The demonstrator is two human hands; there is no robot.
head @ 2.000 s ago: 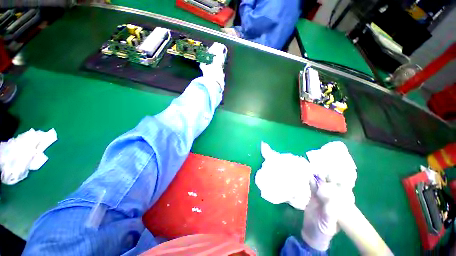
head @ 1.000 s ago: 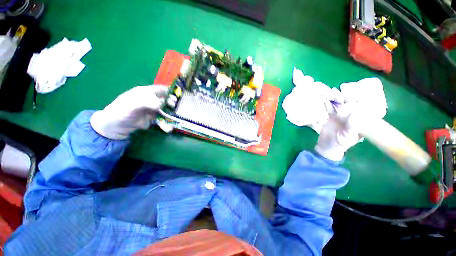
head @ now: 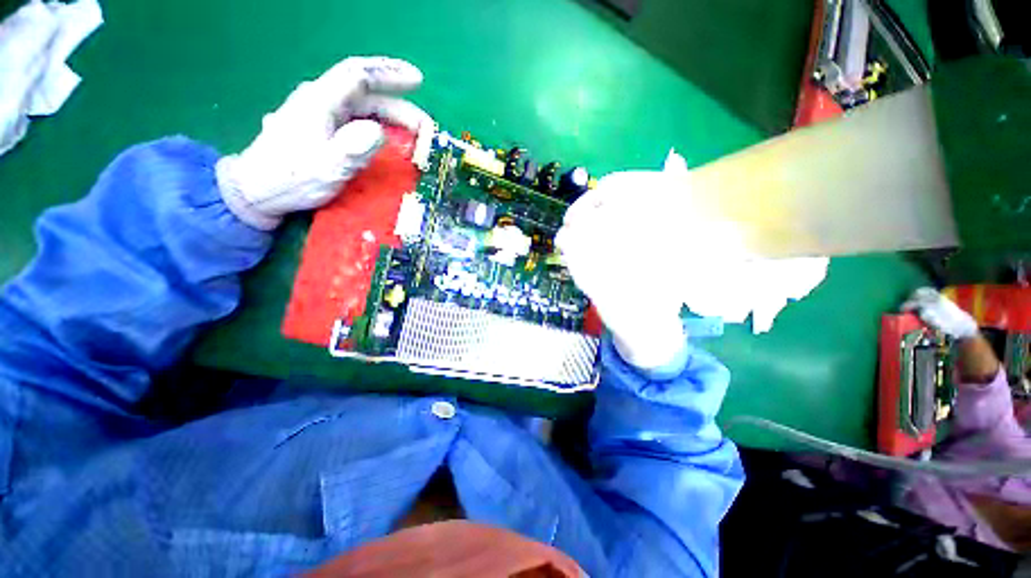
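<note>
A green circuit board (head: pixel 452 243) crowded with parts lies on a red pad (head: pixel 339 265) that shows at its left. A silver ribbed heatsink (head: pixel 492 339) runs along the board's near edge. My gloved left hand (head: pixel 328 141) is over the pad's far left corner, fingers apart, and holds nothing. My gloved right hand (head: pixel 633 254) is at the board's right side, shut on the dispensing syringe (head: pixel 825 186), a fat cream-yellow barrel pointing up to the right. Its needle is hidden by the hand and glare.
A crumpled white cloth (head: pixel 763 288) lies right of my right hand, another (head: pixel 40 68) at the far left. More boards on red pads (head: pixel 904 390) are at right, where another person's gloved hand (head: pixel 944 313) touches one. An air hose (head: pixel 848 452) crosses the lower right.
The board now lies turned more level, its heatsink edge nearest me. My left hand has let go of it and moved up. My right hand brought the syringe left over the board. Another person's hand appeared at right.
</note>
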